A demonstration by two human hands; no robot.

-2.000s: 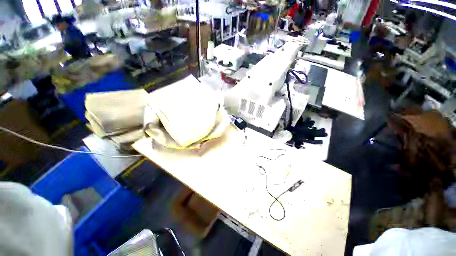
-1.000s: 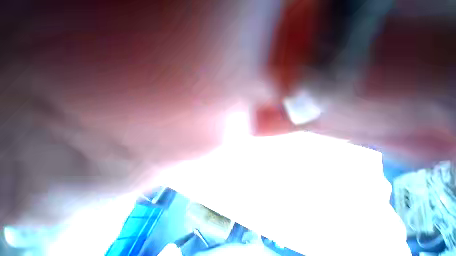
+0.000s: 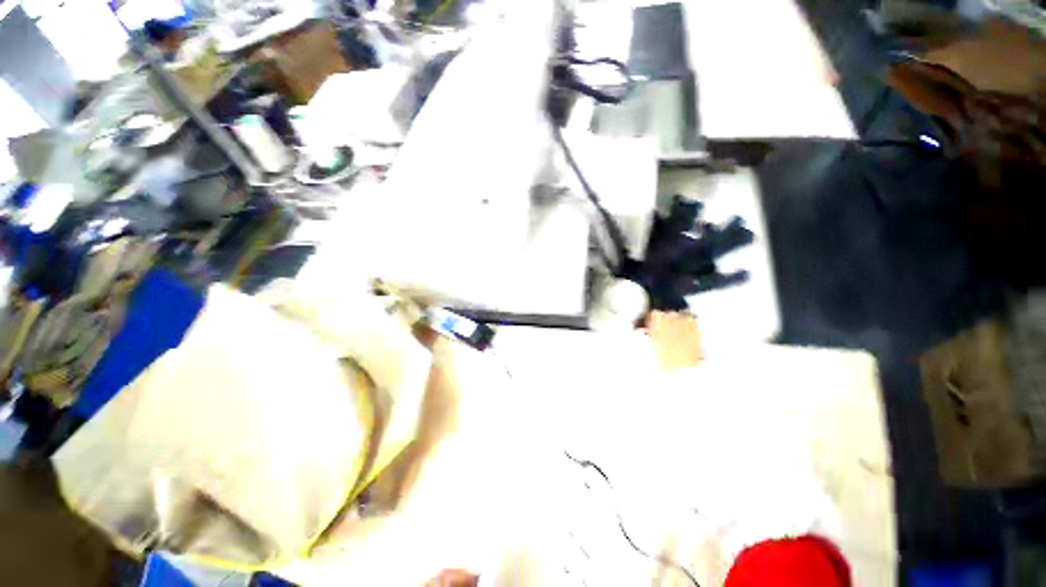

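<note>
A floppy pile of beige bag panels (image 3: 247, 419) with yellow edging lies at the left of the pale worktable (image 3: 849, 459). A thin dark cord (image 3: 619, 516) runs over the glaring tabletop to the bottom edge; its end is out of view. A skin-coloured bit, apparently a fingertip of my left hand (image 3: 454, 578), shows at the bottom edge; the rest is cut off. A round red thing (image 3: 791, 564) is at the bottom edge, right of the cord, and I cannot tell what it is. My right hand is not seen.
A white sewing machine (image 3: 476, 218) stands behind the table, with a small dark and white box (image 3: 461, 329) at its base. A black heap (image 3: 694, 252) and a small tan piece (image 3: 674, 339) lie right of it. A cardboard carton (image 3: 981, 401) is at the far right.
The view was blocked by a close red blur and glare; now the table shows again, nearer than at first. The red thing and skin-coloured bit are new at the bottom.
</note>
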